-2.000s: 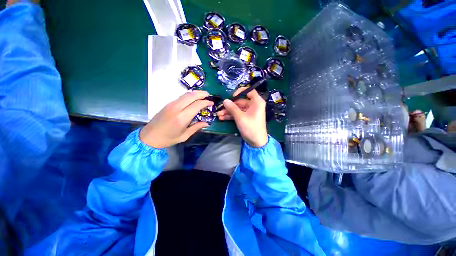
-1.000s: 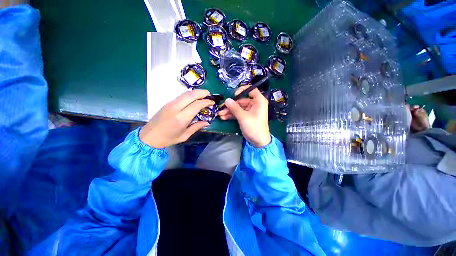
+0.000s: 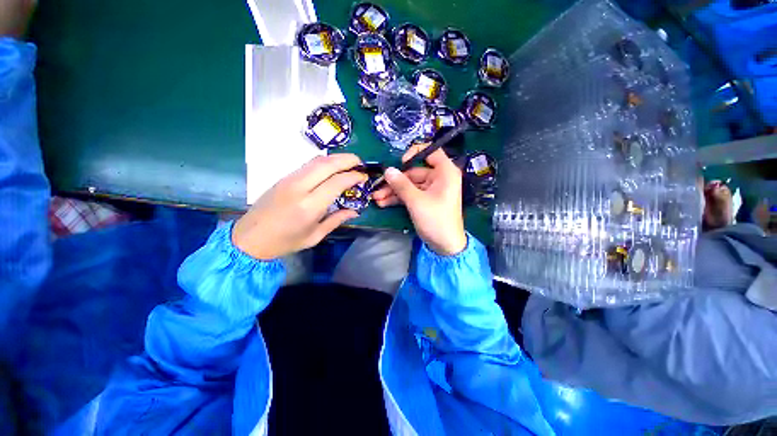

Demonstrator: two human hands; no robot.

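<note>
My left hand [image 3: 298, 206] holds a round unit [image 3: 353, 196] between thumb and fingers at the bench's near edge. The unit's dark rim and a small gold part show; the rest is hidden by my fingers. My right hand [image 3: 428, 197] holds a thin dark pen-like tool [image 3: 434, 145], slanting from upper right down to the unit. The tool's tip is at or near the unit; contact cannot be told. Several round housings with white-yellow squares lie beyond my hands, one of them [image 3: 328, 127] on white paper strips [image 3: 277, 119]. A crumpled clear plastic piece [image 3: 400, 112] lies among them.
A tall stack of clear blister trays [image 3: 588, 170] with pale discs and gold tails stands at the right on the green bench [image 3: 153, 102]. A person's blue sleeve [image 3: 21, 170] is at the far left. A person in a grey smock [image 3: 647, 349] sits at the right, a hand [image 3: 717, 203] beyond the trays.
The neighbour's blue sleeve at the left has shifted further out of the picture. The view has shifted slightly. My hands keep nearly the same hold on the unit and tool.
</note>
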